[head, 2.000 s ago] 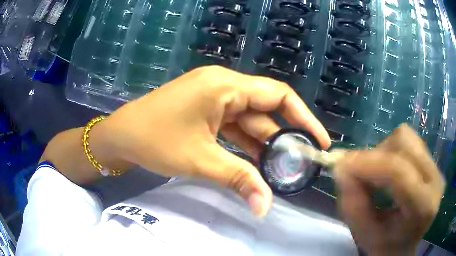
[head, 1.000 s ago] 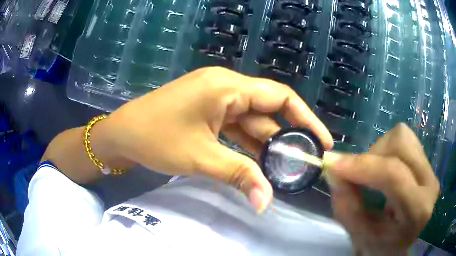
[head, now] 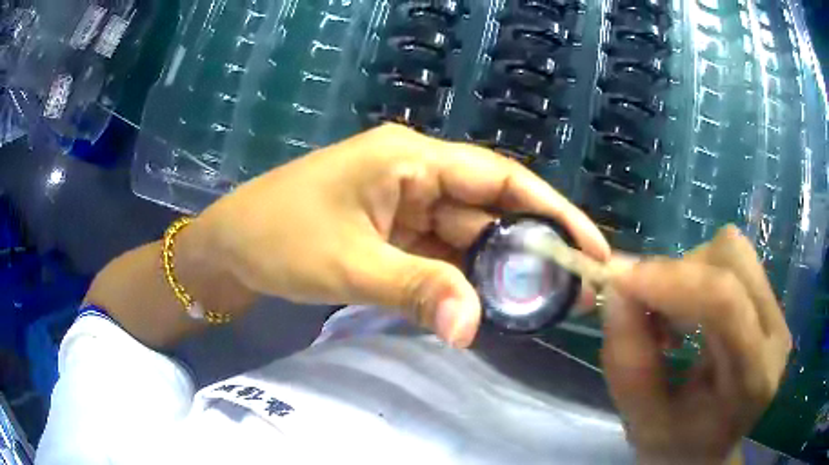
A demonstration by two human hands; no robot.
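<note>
My left hand (head: 364, 227) holds a round speaker driver (head: 524, 283) by its black rim, between thumb and fingers. Its clear, shiny front faces me and a pink-red ring shows through it. My right hand (head: 695, 336), blurred, pinches a thin pale stick, likely a cotton swab (head: 574, 262), between thumb and finger. The stick reaches over the upper right of the driver's front; its tip is blurred, so I cannot tell if it touches.
A large clear blister tray (head: 173, 186) spans the green bench behind my hands. Rows of black drivers (head: 523, 82) stand on edge in its middle columns. Stacked clear packs (head: 59, 95) with pale labels lie at the upper left. Blue objects (head: 41, 336) are at the left edge.
The driver has moved slightly up in the picture, and its pink-red ring shows more clearly than one second ago. The stick still lies over its front. Both grips look the same.
</note>
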